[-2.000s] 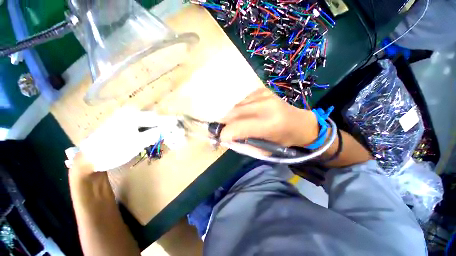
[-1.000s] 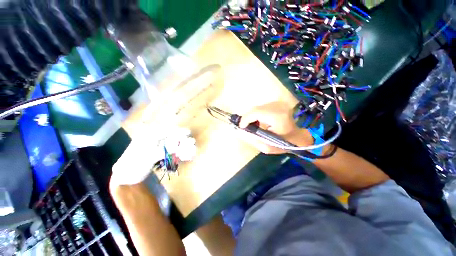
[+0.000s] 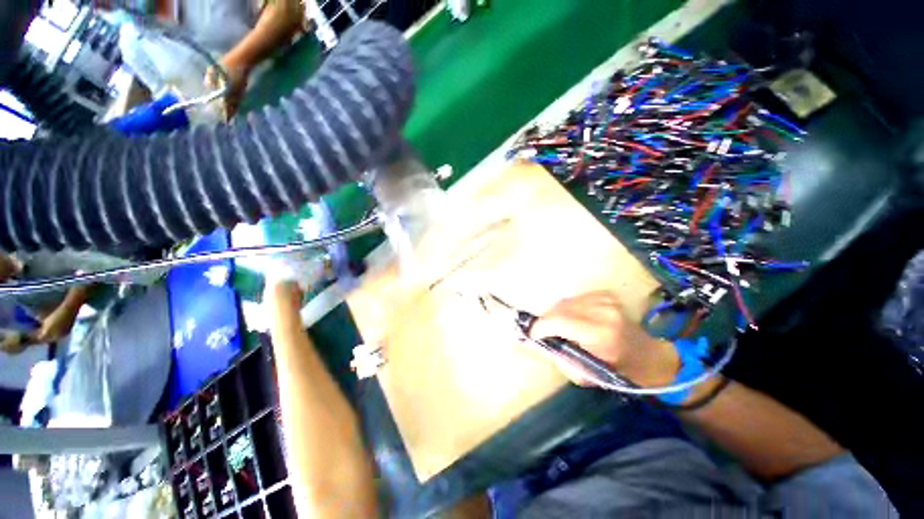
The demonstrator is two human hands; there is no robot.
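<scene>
My right hand (image 3: 598, 329), bare, is shut on the dark soldering iron (image 3: 569, 352). The iron's thin tip is over the tan board (image 3: 446, 405). My left hand (image 3: 276, 272), in a white glove, is stretched forward beyond the board's left side, below the black hose. It is blurred and partly hidden, so its fingers and any contents cannot be made out. A chunky white piece (image 3: 368, 360) lies at the board's left edge. A large tangled pile of wired parts (image 3: 689, 152), with red, blue and black wires, lies beyond the board on the right.
A thick ribbed black hose (image 3: 203, 182) crosses the upper left and ends at the clear hood (image 3: 410, 208) over the board. A thin silvery arm (image 3: 182, 266) runs below it. A black compartment tray (image 3: 228, 436) is at lower left. Other people's hands and arms show at upper and far left.
My left hand has moved away from the board's middle, forward and left. The white piece and wires formerly beside it no longer show there. The iron stays in my right hand. The camera view has shifted.
</scene>
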